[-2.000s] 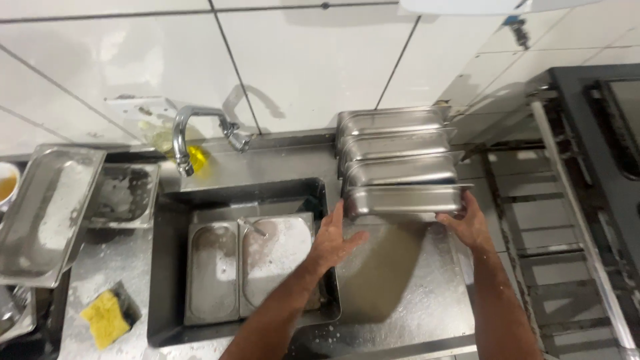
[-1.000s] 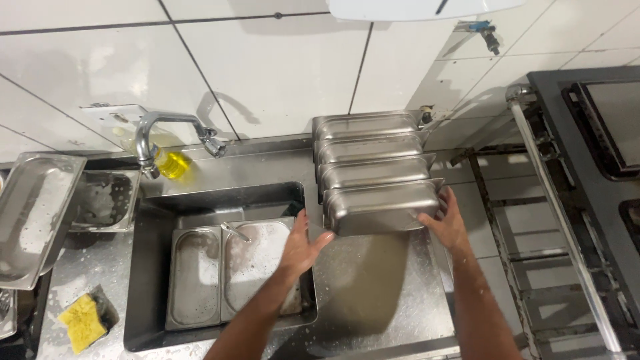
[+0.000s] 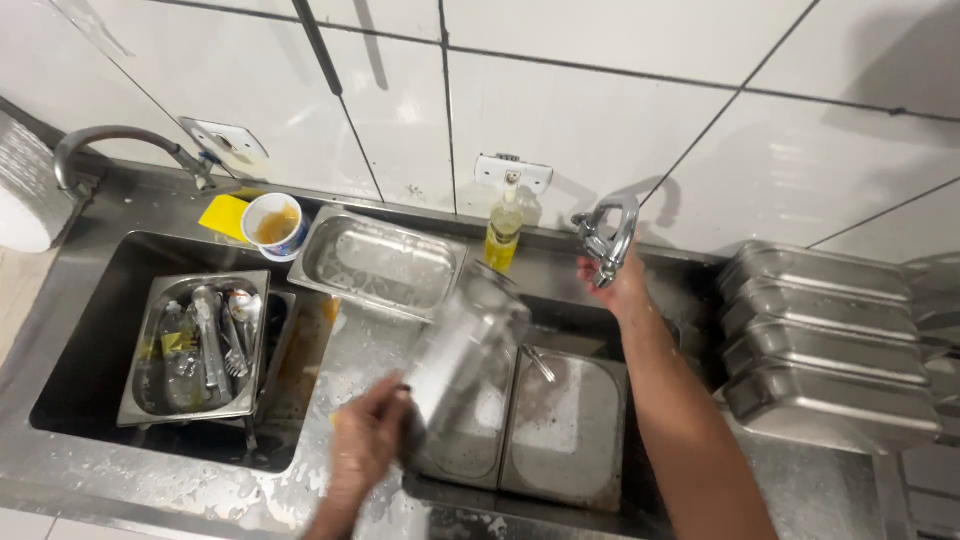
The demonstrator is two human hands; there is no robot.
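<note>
My left hand (image 3: 371,427) grips the near end of a steel food pan (image 3: 457,352), blurred and tilted over the left part of the right sink. At the chrome faucet (image 3: 615,232), my right hand (image 3: 619,281) is partly hidden behind the spout, so its grip is unclear. Below, two steel pans, a narrow one (image 3: 476,442) and a wider one (image 3: 566,427), lie side by side in the sink. A thin stream of water runs onto them. Several upturned steel pans (image 3: 825,382) stand in a leaning row on the counter at right.
Another steel pan (image 3: 382,262) lies by the wall, beside a plastic tub (image 3: 274,225) and a yellow cloth (image 3: 225,216). A bottle of yellow liquid (image 3: 502,240) stands behind. The left sink (image 3: 82,375) holds a pan (image 3: 142,397) of utensils; a second faucet (image 3: 120,135) rises behind it.
Both hands have left the row of upturned pans. My left hand now holds a pan over the sink, and my right hand is at the faucet. The view has swung left.
</note>
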